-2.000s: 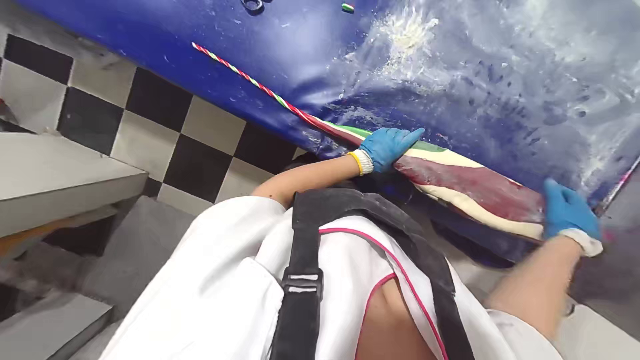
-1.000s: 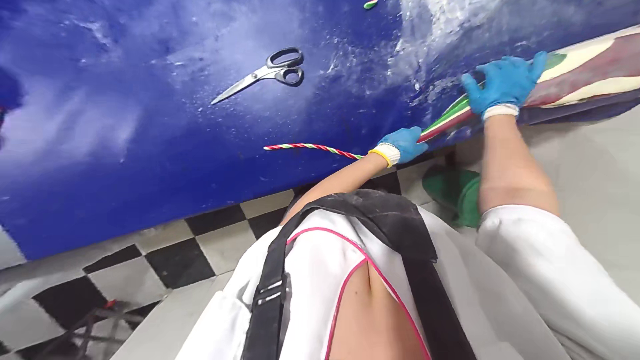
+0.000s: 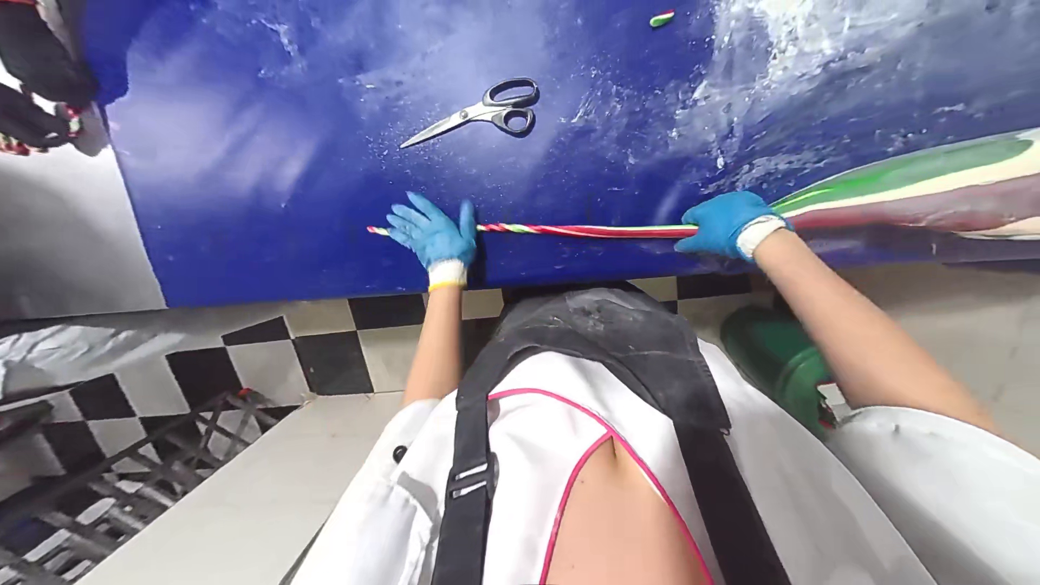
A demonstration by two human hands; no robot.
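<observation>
A thin red, white and green candy rope [image 3: 585,231] runs left to right along the near part of the blue table, twisted at its left end and straighter toward the right. My left hand [image 3: 435,236], in a blue glove with fingers spread, lies flat over the rope's twisted part. In its blue glove, my right hand [image 3: 725,225] is closed around the rope where it widens into a thick green, cream and dark red candy mass [image 3: 910,191]. Metal scissors [image 3: 479,114] with dark handles lie on the table beyond my left hand.
A small green, white and red piece [image 3: 662,18] lies on the blue table [image 3: 268,179] at the far side. Black-gloved hands of another person [image 3: 36,81] are at the upper left. Below the near edge stand a green bin [image 3: 772,357] and a dark metal rack [image 3: 154,471].
The thin rope between my hands is longer than one second ago, and my hands are farther apart. My left hand's fingers have spread. The view has shifted left since two seconds ago.
</observation>
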